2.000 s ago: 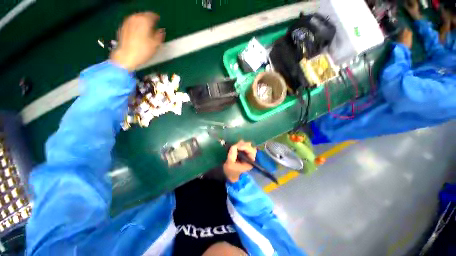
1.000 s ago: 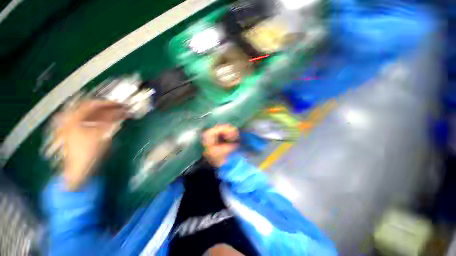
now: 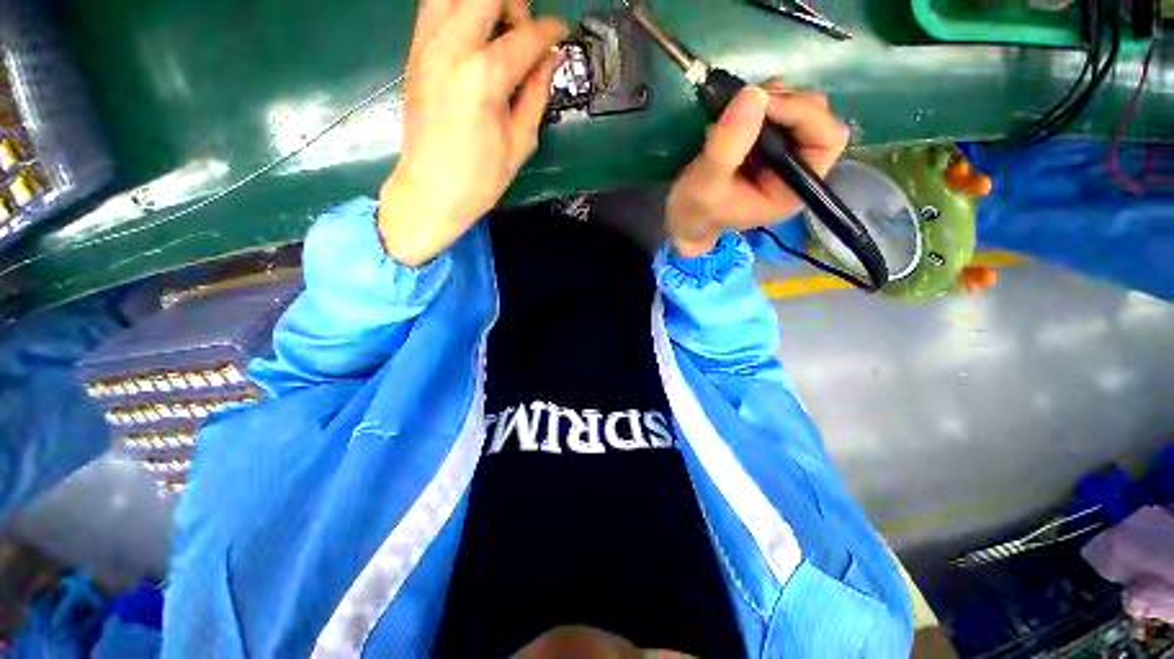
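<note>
My right hand (image 3: pixel 760 161) grips the black handle of a soldering iron (image 3: pixel 721 88) like a pencil. Its pale metal tip points up and left, above the fixture's right side. My left hand (image 3: pixel 470 122) is at the small device assembly (image 3: pixel 570 77), which is dark with a shiny white inside and sits at the left of the fixture (image 3: pixel 624 64). The left fingertips touch or nearly touch the assembly's left side; whether they hold it or the wire I cannot tell. A thin pale solder wire (image 3: pixel 290 157) trails across the bench to my left hand.
Tweezers (image 3: pixel 805 16) lie above the iron. The green tray's edge (image 3: pixel 998 39) is at the top right, with black and red leads beside it. A green-cased fan (image 3: pixel 888 219) is at the bench edge. Parts trays (image 3: pixel 180 373) with rows of pieces stand at the left.
The view has shifted down towards my body. My left hand has moved from beside the pile to the fixture. My right hand has brought the iron to the fixture. The cell pile has left view.
</note>
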